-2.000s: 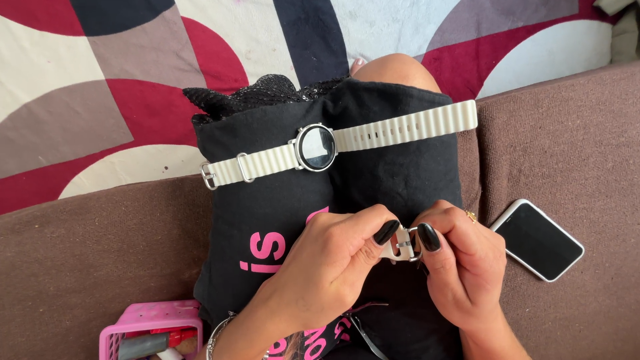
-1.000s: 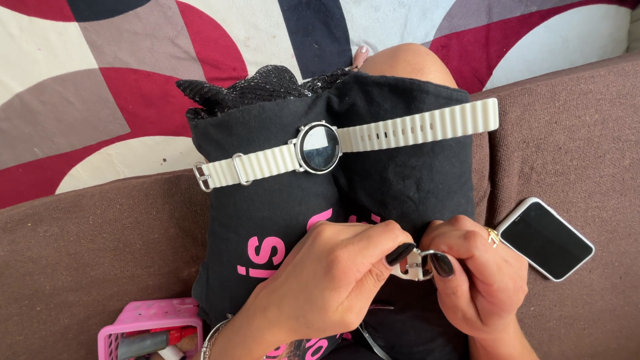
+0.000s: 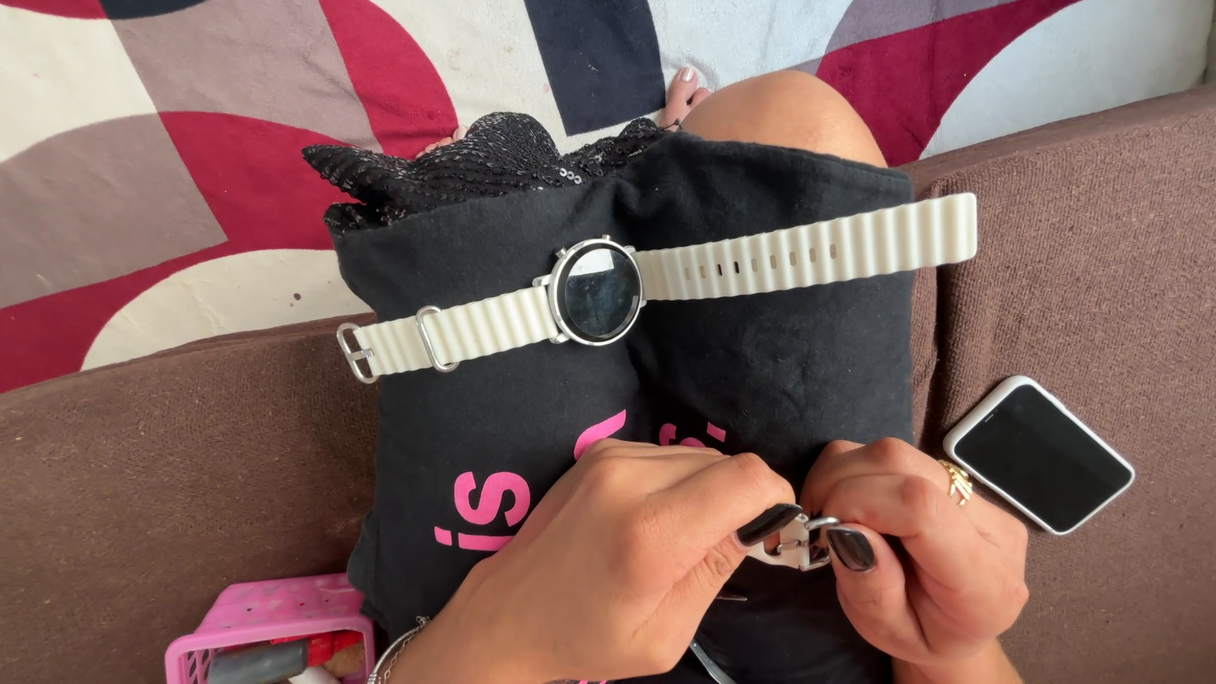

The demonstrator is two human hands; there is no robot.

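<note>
A smartwatch (image 3: 599, 292) with a round dark face lies on black cloth (image 3: 760, 370) over the lap, its ribbed cream strap (image 3: 807, 249) spread to both sides. A metal buckle (image 3: 355, 353) ends the strap at the left. Below the watch, my left hand (image 3: 627, 560) pinches a small light strap piece (image 3: 781, 544) between thumb and fingers. My right hand (image 3: 917, 546), with a gold ring, grips the metal buckle frame (image 3: 819, 543) at that piece's end. Most of the piece is hidden by the fingers.
A phone-like device (image 3: 1043, 454) in a white case lies right on the brown sofa seat (image 3: 171, 475). A pink plastic basket (image 3: 285, 608) with bottles stands at the lower left. Black sequined fabric (image 3: 456, 161) edges the lap. A patterned cloth (image 3: 237, 76) covers the floor.
Both hands stay close together at the small buckle, with slight shifts of the fingers. The smartwatch remains in place on the black cloth.
</note>
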